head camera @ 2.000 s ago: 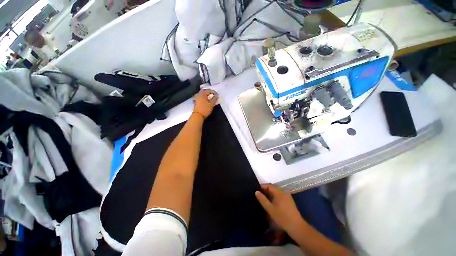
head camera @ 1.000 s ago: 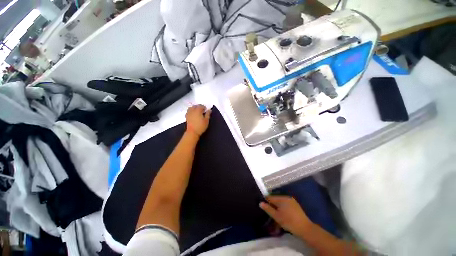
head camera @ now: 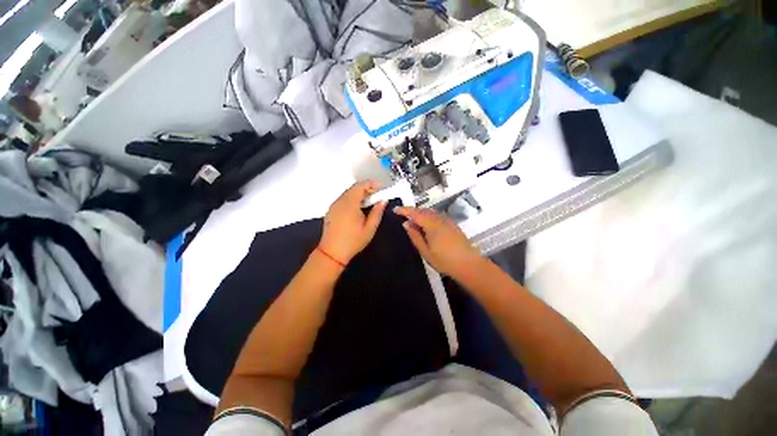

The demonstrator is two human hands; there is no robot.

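The black cut panel (head camera: 366, 294) lies over the white cut panel (head camera: 444, 308), which shows as a rim along the right edge and lower left. Their top corner is at the needle area of the white and blue overlock machine (head camera: 451, 85). My left hand (head camera: 351, 223) holds the panels' top corner, just left of the needle area, thumb and fingers on the edge. My right hand (head camera: 438, 240) grips the same edge close beside it, in front of the machine. The layers under my fingers are hidden.
Small black garment pieces (head camera: 204, 179) lie heaped behind left. Grey-white garment parts (head camera: 319, 60) pile up at the back, and more with black sections (head camera: 94, 281) at the left. A smartphone (head camera: 588, 142) lies right of the machine. White panels (head camera: 647, 255) hang at the right.
The panels' top corner has moved to the machine's needle area. My right hand has come up from the lower edge beside my left hand. The view has shifted, and the machine appears further left.
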